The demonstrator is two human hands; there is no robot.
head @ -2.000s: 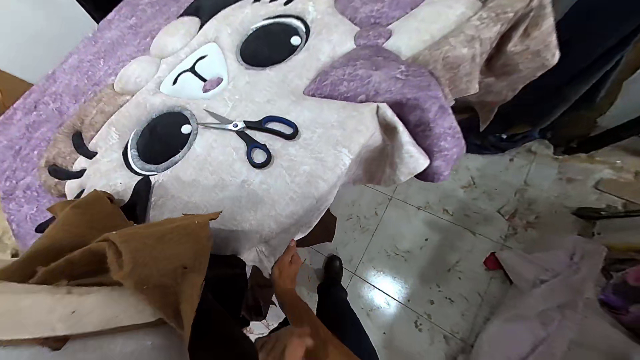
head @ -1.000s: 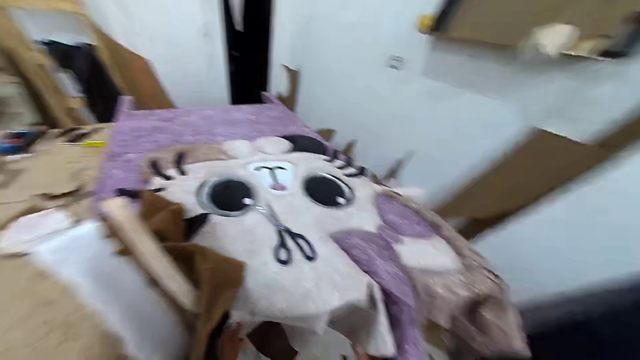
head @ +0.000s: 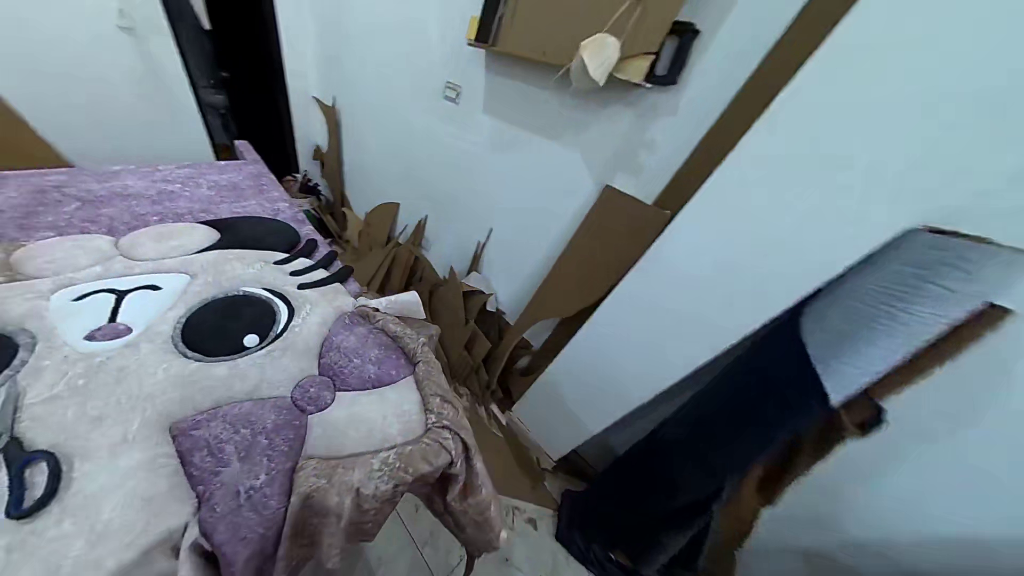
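Note:
Neither my left hand nor my right hand is in view. A padded plush cover with an animal face (head: 120,400) lies spread out at the left. Its dark appliqué eye (head: 232,324), white muzzle (head: 120,308) and purple bow (head: 248,472) face up. Dark-handled scissors (head: 30,480) rest on the pale fabric at the left edge, cut off partly by the frame. Wrinkled brownish-pink fabric (head: 376,488) hangs from the cover's near right side. Purple fabric (head: 160,188) covers the far part.
Many brown cardboard offcuts (head: 456,320) lean against the white wall (head: 416,176). A cardboard box (head: 576,28) is mounted above. At right, a person in dark trousers (head: 704,448) and a grey top (head: 904,312) appears tilted and partly blurred. Tiled floor (head: 408,536) shows below.
The view has swung far up and to the right. The hand seen at the pale fabric's edge two seconds ago is out of view. The scissors still lie on the cover.

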